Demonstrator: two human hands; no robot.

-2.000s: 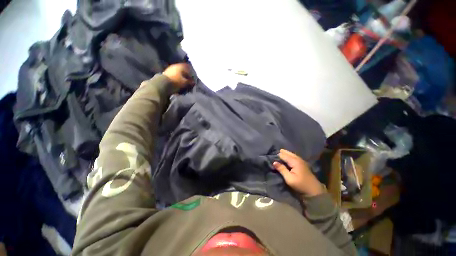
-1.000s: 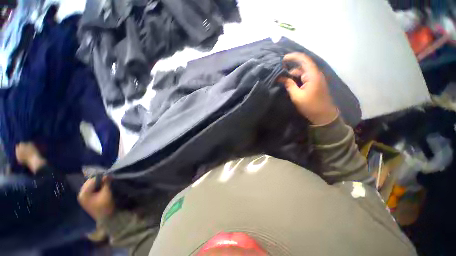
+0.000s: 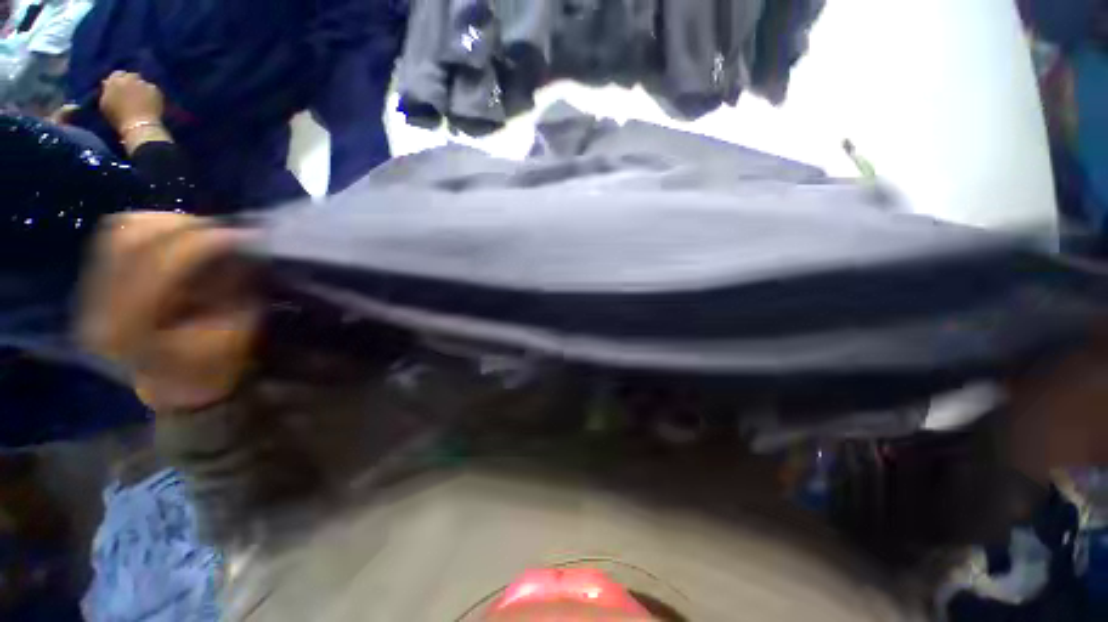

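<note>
A dark grey jacket [image 3: 632, 237] is stretched wide across the view in front of my chest, blurred by motion. Its long lower edge runs nearly straight from side to side. My left hand [image 3: 176, 304] is closed on its left end, blurred. My right hand [image 3: 1063, 407] is at the right rim, dark, blurred and partly cut off, at the jacket's right end; its fingers cannot be made out. The green thread snips [image 3: 858, 162] lie on the white table just beyond the jacket's far edge.
A pile of grey jackets [image 3: 608, 49] lies at the table's far side. The white table [image 3: 936, 109] shows at the right. Another person's hand [image 3: 131, 107] is at the upper left by navy garments [image 3: 231, 73]. Light blue cloth [image 3: 152, 547] is at the lower left.
The jacket has been raised and pulled out wide. My left hand has moved up and my right hand has moved far to the right. The camera view has turned left.
</note>
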